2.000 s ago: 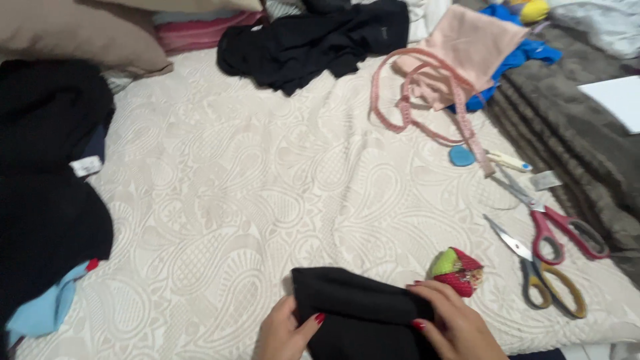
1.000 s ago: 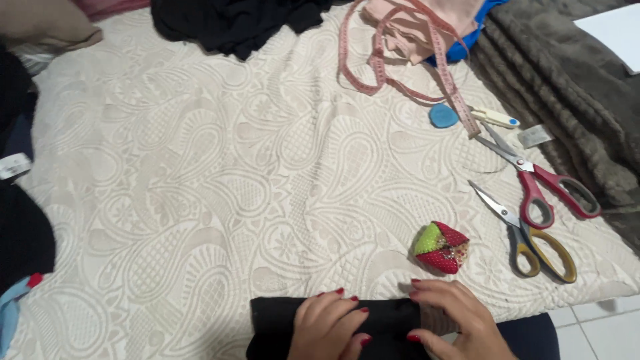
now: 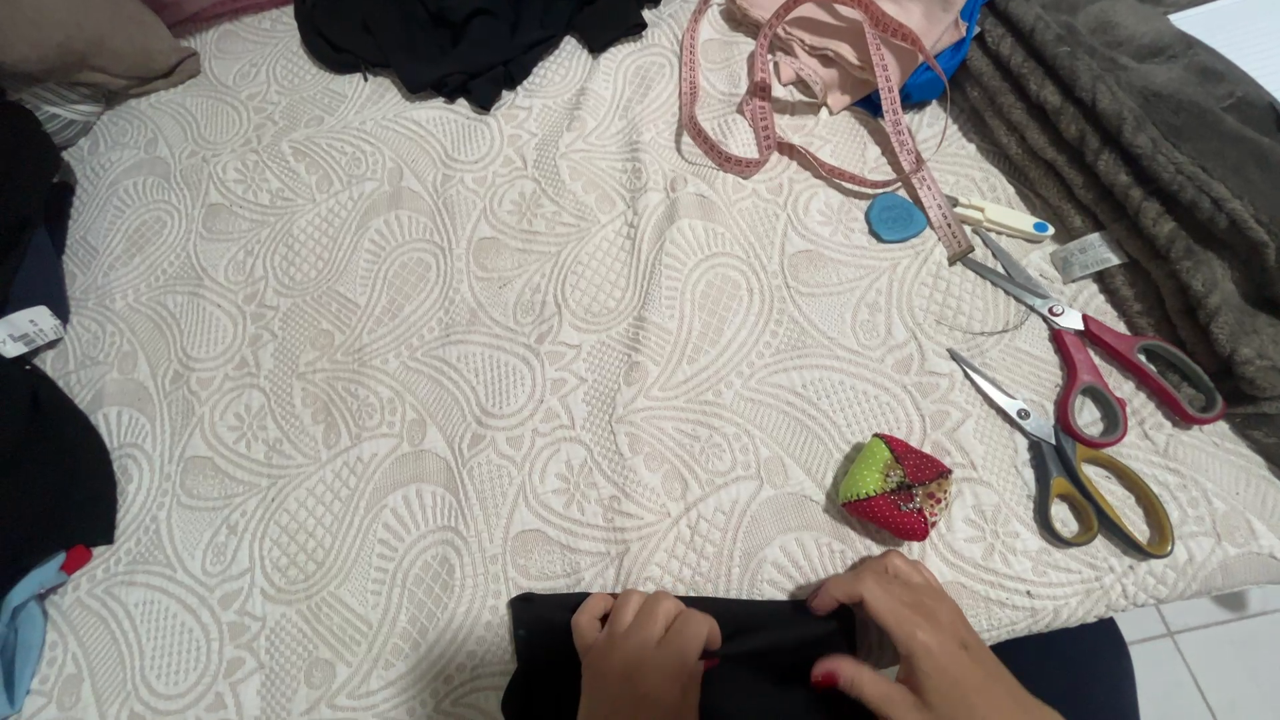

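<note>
A piece of black fabric (image 3: 765, 625) lies at the bottom edge of the view, partly cut off. My left hand (image 3: 645, 650) rests on it with curled fingers, gripping the cloth. At its right end my right hand (image 3: 905, 640) has thumb and forefinger spread around the edge; whether it pinches the fabric is unclear. Just above the right hand sits a red and green patchwork pincushion (image 3: 897, 487) with pins. Farther right lie yellow-and-grey-handled scissors (image 3: 1060, 455) and red-handled scissors (image 3: 1090, 335), blades parted on the latter.
A pink tape measure (image 3: 765, 110) curls by peach fabric (image 3: 850, 50). Near it are blue tailor's chalk (image 3: 896, 217) and white thread snips (image 3: 1005, 218). A grey blanket (image 3: 1120, 150) borders the right; black garments (image 3: 50, 460) lie left and at the top (image 3: 450, 40). Patterned bedspread (image 3: 400, 330) beneath.
My left hand has moved from the left edge of the black fabric onto its middle. The fabric lies flatter and lower than two seconds ago. The view has shifted.
</note>
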